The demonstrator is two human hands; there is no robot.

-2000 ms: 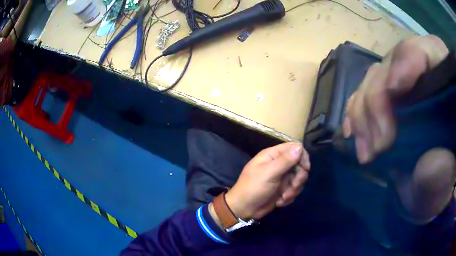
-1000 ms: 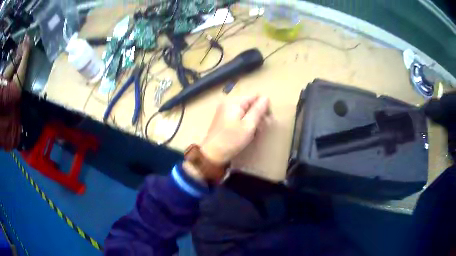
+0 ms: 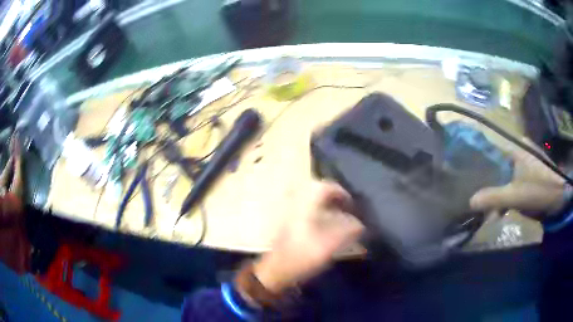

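The black speaker cabinet lies blurred and turned at an angle at the bench's front edge, its microphone-shaped recess and round hole facing up. My left hand is at its near left side, fingers curled against or close to the edge. My right hand is at its right side, fingers pointing at the cabinet. Blur hides how firmly either hand holds it. The wired microphone lies left of the cabinet.
Blue-handled side cutters and scrap circuit boards lie at left. A loose speaker driver is at back right, near a blurred blue object and a black cord. A red stool stands below. Another person's hand shows far left.
The cabinet has turned and its recess now slants differently. My left hand has moved from the bare bench to the cabinet's side. My right hand has come into view; the view has shifted.
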